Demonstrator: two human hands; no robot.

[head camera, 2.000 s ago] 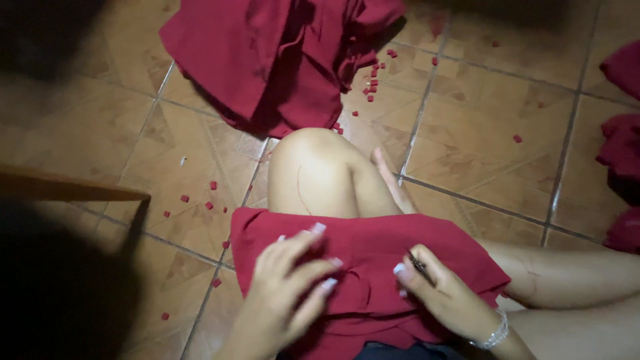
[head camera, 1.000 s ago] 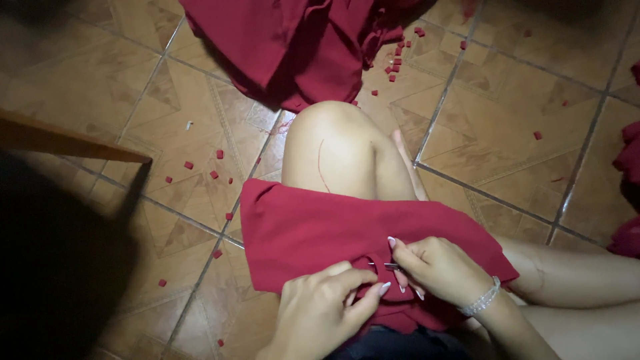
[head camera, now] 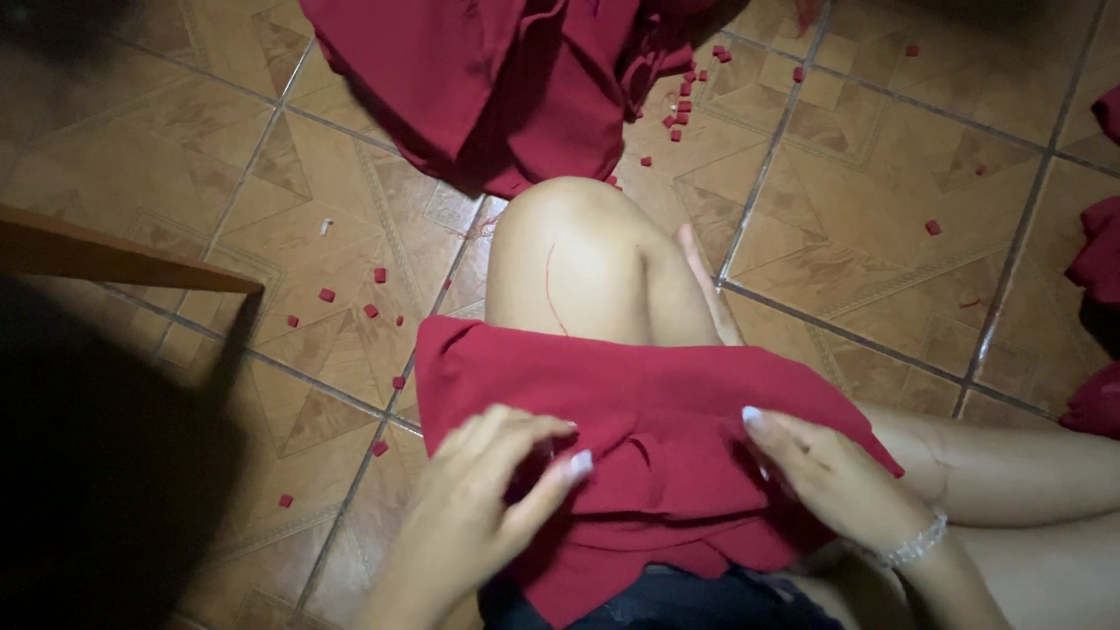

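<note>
A red cloth piece (head camera: pixel 647 376) lies across my lap, with a small loop or slit near its middle. My left hand (head camera: pixel 499 481) hovers over or rests on the cloth's left part, thumb and fingers apart, with nothing seen between them. On the right side, my right hand (head camera: pixel 814 464), blurred and wearing a clear beaded bracelet (head camera: pixel 914 542), is at the cloth with its fingers curled. Whether it holds something under the fingers is hidden. A red thread (head camera: pixel 549 284) lies on my bare knee above the cloth.
A larger heap of red fabric (head camera: pixel 490 87) lies on the tiled floor (head camera: pixel 875 227) beyond my knee. Small red scraps (head camera: pixel 380 275) are scattered about. A wooden leg or bar (head camera: pixel 131 254) juts in from the left. More red fabric (head camera: pixel 1098 254) is at the right edge.
One second ago both hands were together at the cloth's middle with a small dark tool at the right fingers. They have moved apart, and the tool no longer shows.
</note>
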